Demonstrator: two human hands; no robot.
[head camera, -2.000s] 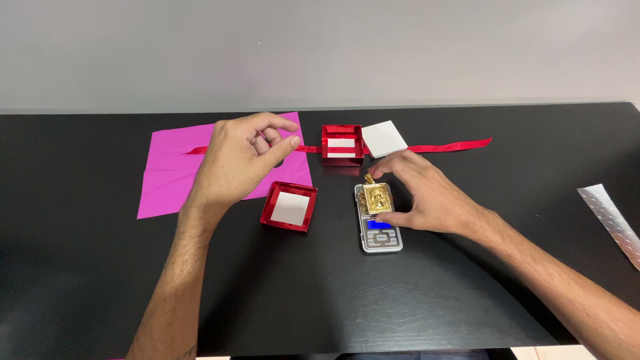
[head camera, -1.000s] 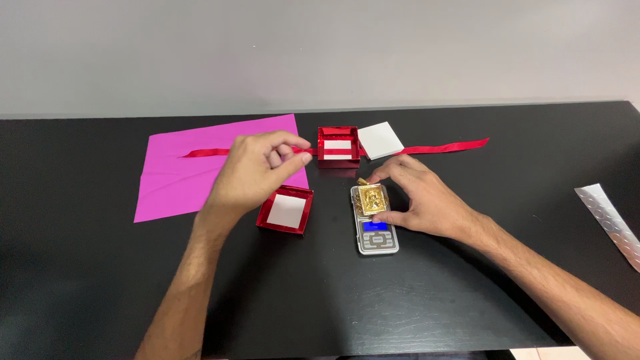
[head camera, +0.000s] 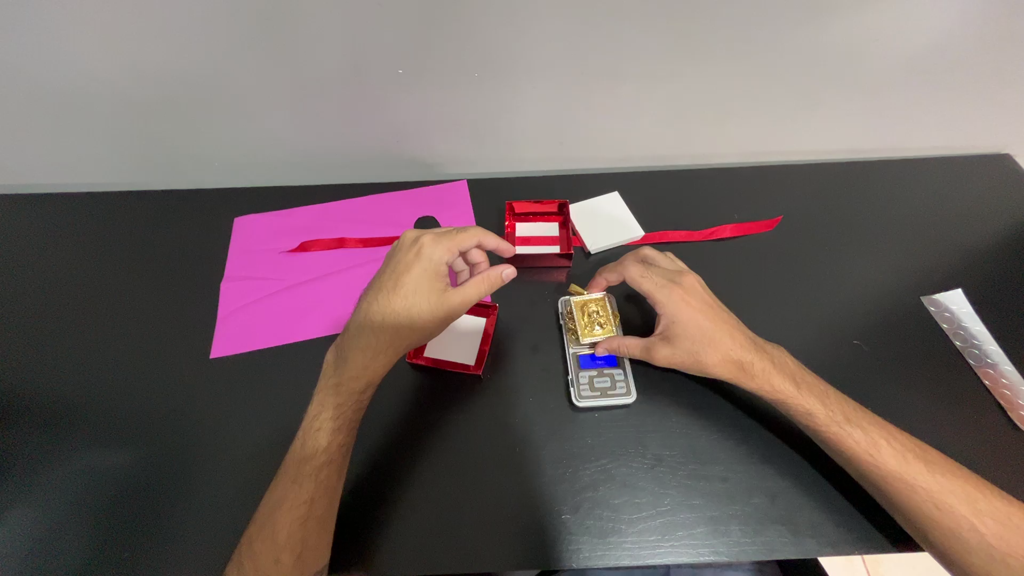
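Note:
A gold rectangular pendant (head camera: 594, 318) with a raised figure lies on a gold chain (head camera: 570, 326) atop a small digital pocket scale (head camera: 602, 384), whose blue display is lit. My right hand (head camera: 680, 316) has its thumb and index finger at the pendant's right side; whether it grips the pendant is unclear. My left hand (head camera: 436, 280) hovers with fingers apart, holding nothing, partly over a shiny red box part with a white insert (head camera: 455, 342). Behind, an open red box (head camera: 538, 210) has red ribbon (head camera: 712, 233) running through it. A white square piece (head camera: 606, 221) leans beside that box.
A magenta sheet (head camera: 280, 280) lies at the left on the black table (head camera: 448, 480), with a black round thing (head camera: 426, 222) near its back edge. A silver strip with a circle pattern (head camera: 976, 348) lies at the far right. A grey wall stands behind.
My left hand has moved slightly to the right and down, nearer the open red box and the scale. My right hand stays at the pendant on the scale.

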